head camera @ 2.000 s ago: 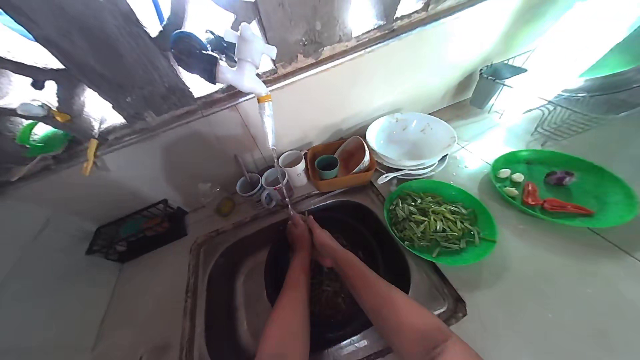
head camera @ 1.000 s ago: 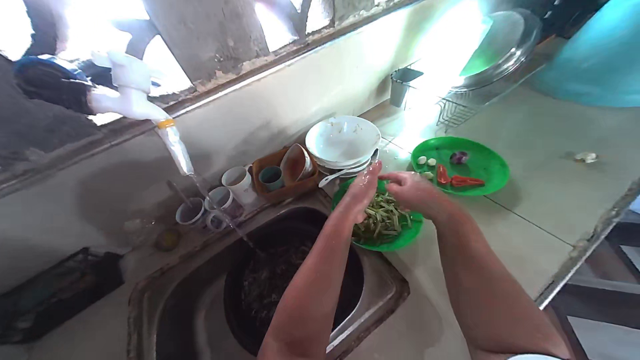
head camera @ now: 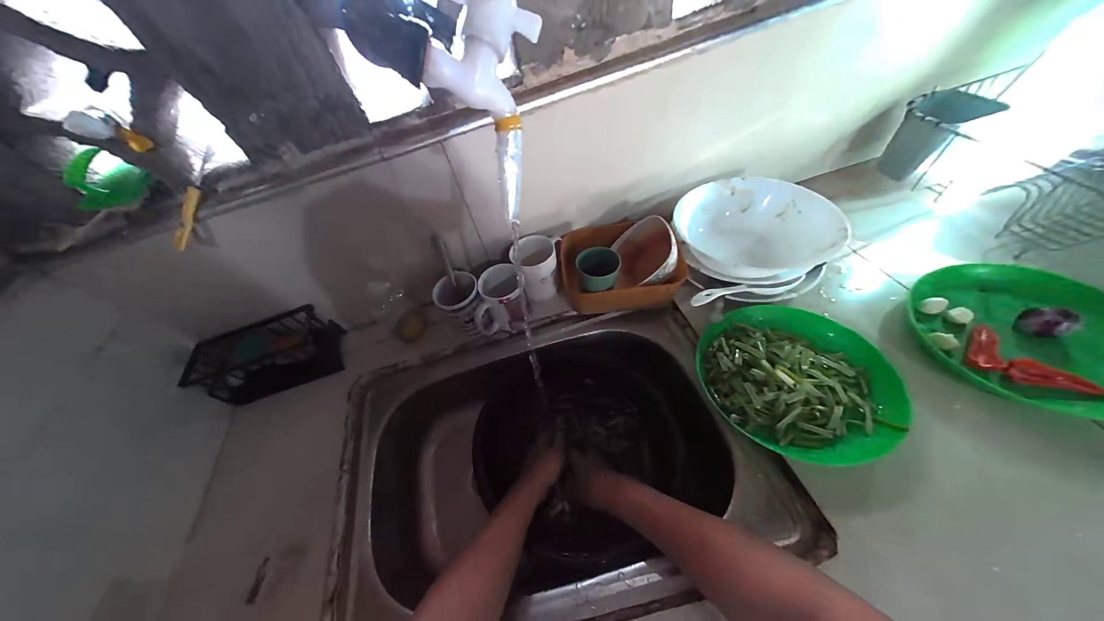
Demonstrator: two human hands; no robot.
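Observation:
Water runs from a white plastic faucet (head camera: 487, 82) into a dark round basin (head camera: 681, 457), which sits in a stainless steel sink (head camera: 423, 483). Both of my hands are down inside the basin among dim cut pieces in water. My left hand (head camera: 545, 457) is near the falling stream; my right hand (head camera: 591, 474) is close beside it on the right. Shadow and blur hide the fingers of both, so what they grip does not show. Right of the sink, a green plastic plate (head camera: 888, 440) holds cut green vegetable pieces (head camera: 789, 384).
Behind the sink stand several mugs (head camera: 535, 259), an orange plastic container (head camera: 625, 300) with a cup and bowl, and stacked white dishes (head camera: 759, 228). A black basket (head camera: 263, 354) is at left. Another green plate (head camera: 1018, 280) holds garlic cloves, red chilies (head camera: 1048, 377) and a purple onion.
Both hands have moved from over the plate of cut greens, where they were one second ago, down into the dark basin. The view has swung back left.

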